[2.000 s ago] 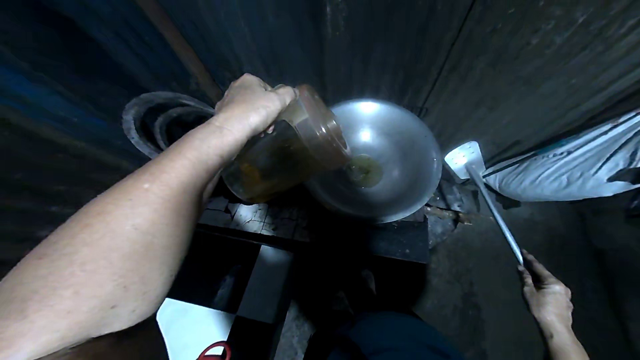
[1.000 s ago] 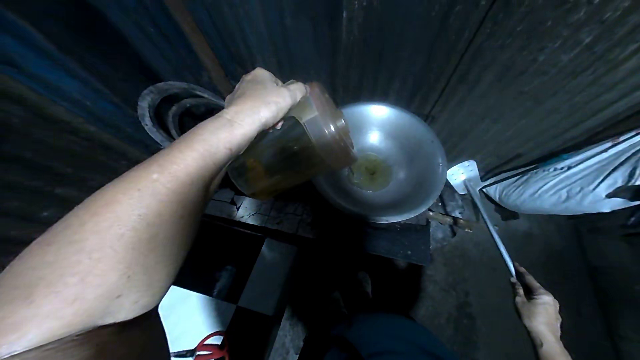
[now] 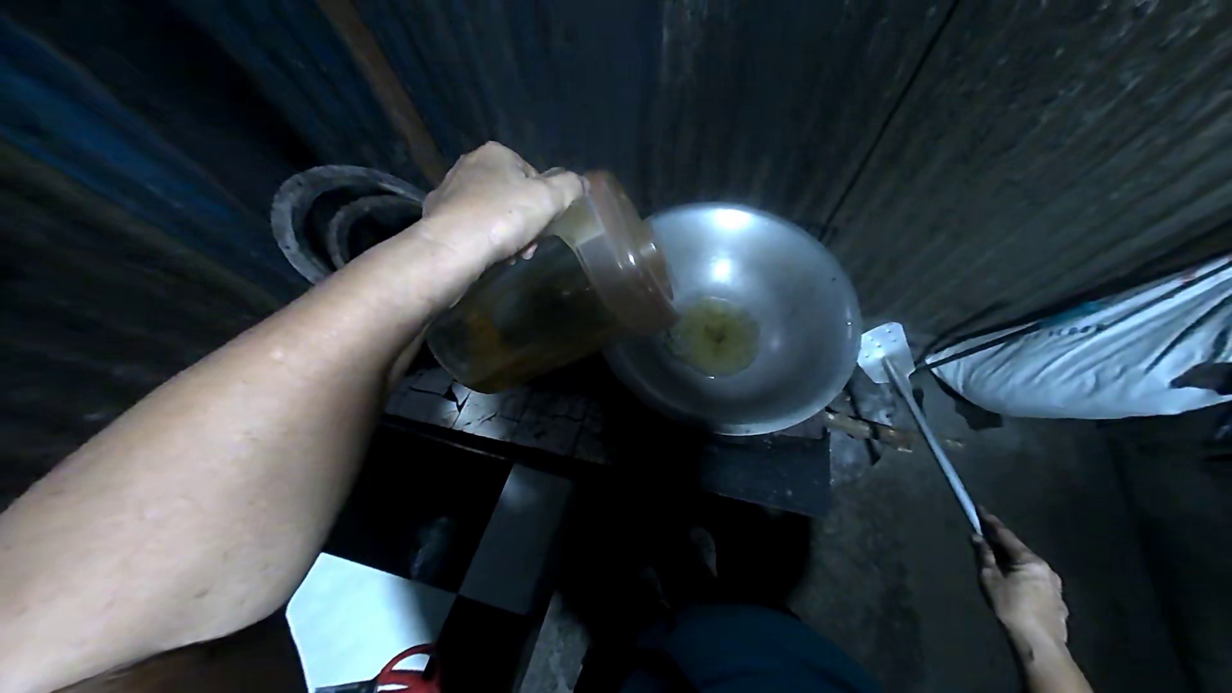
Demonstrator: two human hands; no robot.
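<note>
My left hand (image 3: 500,202) grips a clear plastic jar (image 3: 539,308) with a brownish-orange screw lid (image 3: 630,255). The jar is tilted, its lid end over the left rim of a wide metal wok (image 3: 799,318), and yellowish liquid shows inside it. A small pool of yellow oil-like liquid (image 3: 717,337) lies in the bottom of the wok. On the right, my right hand (image 3: 1028,592) is closed around the long handle of a metal spatula (image 3: 885,354); its slotted white-lit blade is just right of the wok's rim.
Dark round pans (image 3: 303,217) stand behind my left forearm. Firewood sticks (image 3: 871,430) jut out right of the wok. A white sack (image 3: 1088,371) is at the right. Red-handled scissors (image 3: 412,669) lie on a checkered surface (image 3: 510,539) at lower left. A corrugated wall rises behind.
The pool of yellow liquid in the wok has grown since the earliest frame. The jar stays tilted in my left hand, and my right hand still holds the spatula beside the wok.
</note>
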